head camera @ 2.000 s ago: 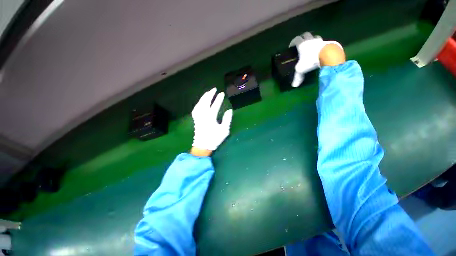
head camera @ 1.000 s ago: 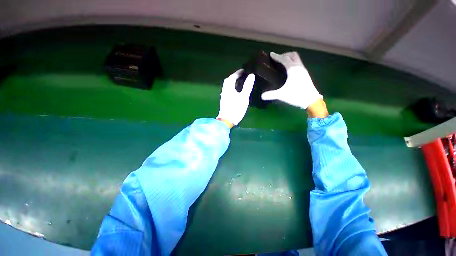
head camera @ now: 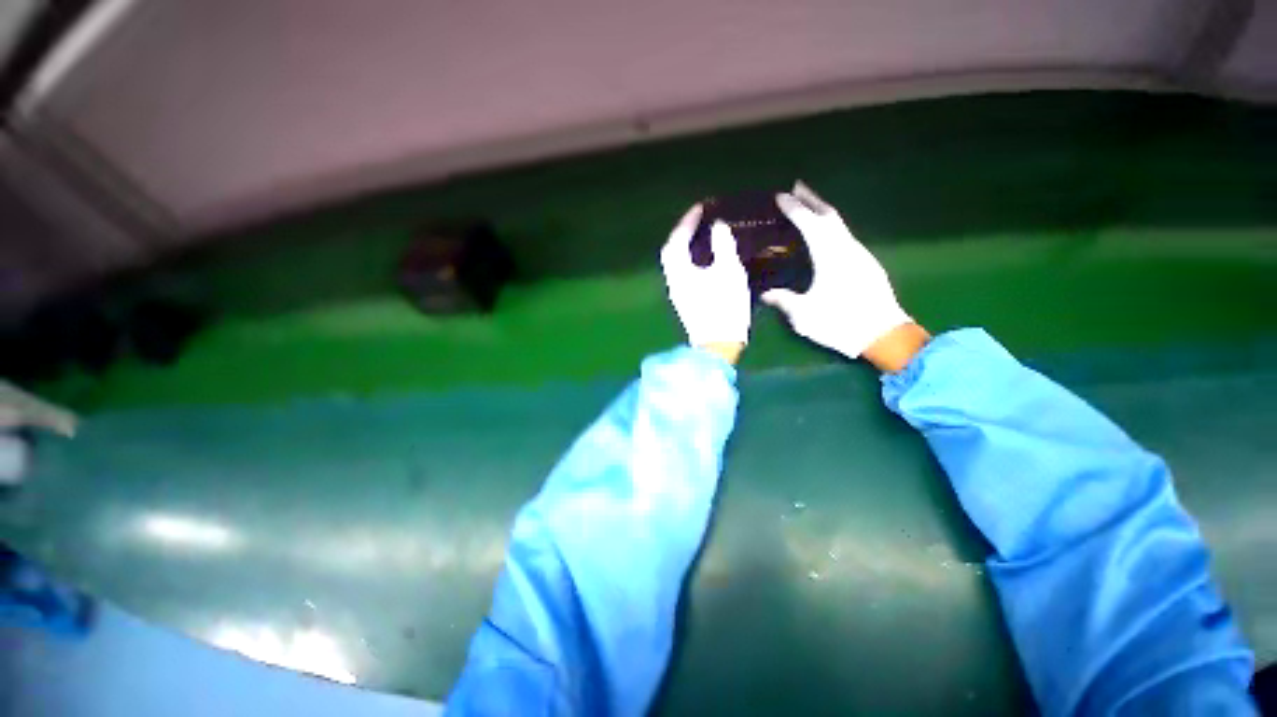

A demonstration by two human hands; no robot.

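Note:
A black box (head camera: 761,241) with small pale lettering on its top sits on the green conveyor belt (head camera: 602,325), between my two white-gloved hands. My left hand (head camera: 710,283) grips its left side, with the fingers over the near left part. My right hand (head camera: 840,280) grips its right side, with the thumb at the near edge and fingers at the back corner. The top looks closed. The box's lower part is mostly hidden by my hands.
Another black box (head camera: 455,268) stands on the belt to the left, blurred. More dark boxes (head camera: 161,329) are bunched at the far left. A pale back panel (head camera: 560,84) runs behind the belt. The shiny dark-green worktop (head camera: 420,518) is in front, with a pale post end (head camera: 35,411) at left.
One second ago the box top was tilted up between my hands; now it lies flat. Earlier my left hand was apart from the boxes. The camera view has also shifted.

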